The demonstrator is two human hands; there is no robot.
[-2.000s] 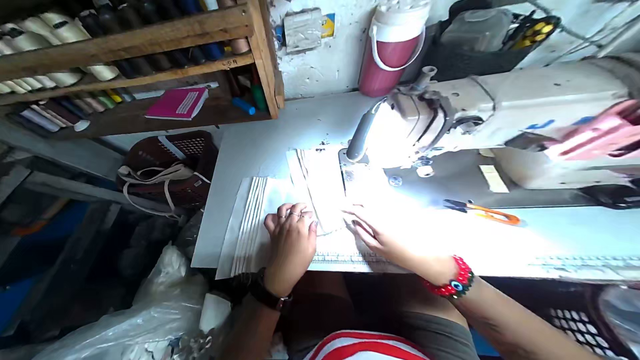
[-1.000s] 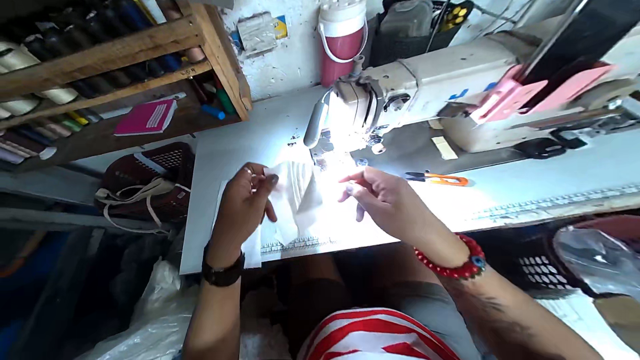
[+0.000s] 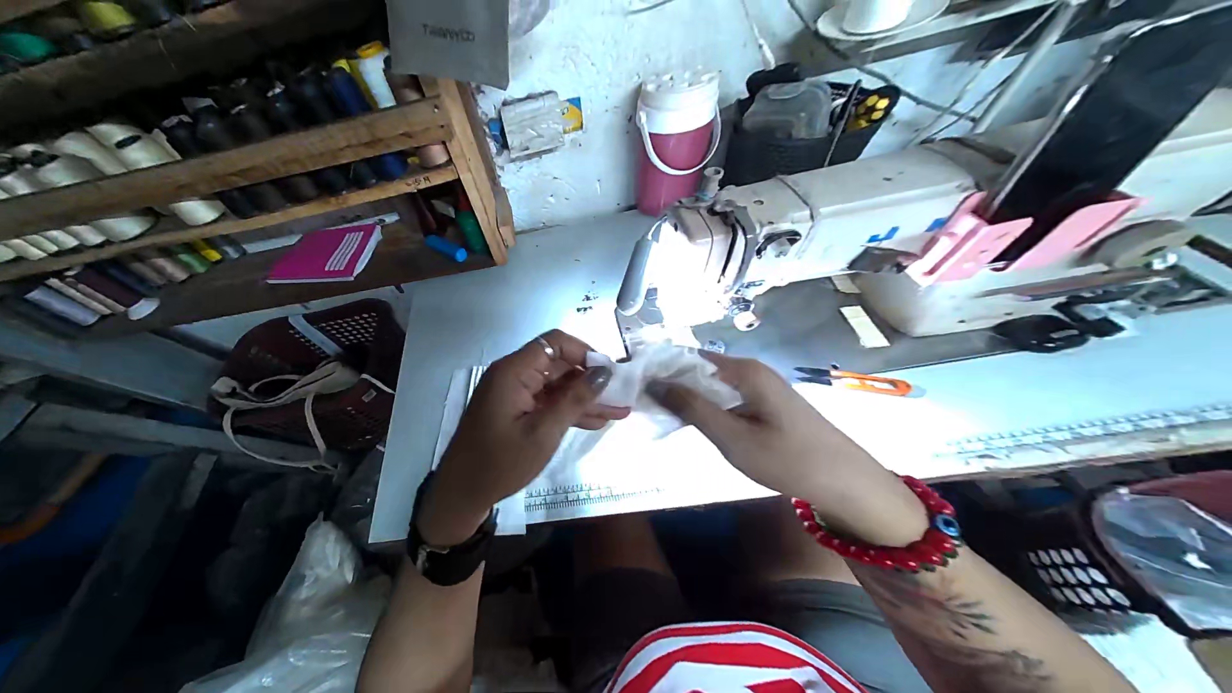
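White fabric (image 3: 664, 380) is bunched up between my two hands, just in front of the needle area of a sewing machine (image 3: 712, 250). My left hand (image 3: 529, 414) pinches its left side between thumb and fingers. My right hand (image 3: 751, 414) grips the right side, with the thumb pressed into the folds. Glare from the machine's lamp washes out the lower part of the cloth. More white pleated material (image 3: 462, 395) lies on the table, partly hidden behind my left hand. Orange-handled thread snips (image 3: 861, 382) rest to the right of my right hand.
A measuring tape (image 3: 587, 496) runs along the table's front edge. Behind the table stand a red and white jug (image 3: 679, 144) and a black basket (image 3: 770, 149). At left are a wooden rack (image 3: 472, 164) with thread spools, a pink notebook (image 3: 325, 253) and a brown basket (image 3: 318, 356).
Two seconds ago both hands lay on flat white fabric on the table; now they hold it raised and bunched. Since one second ago, my hands have come closer together.
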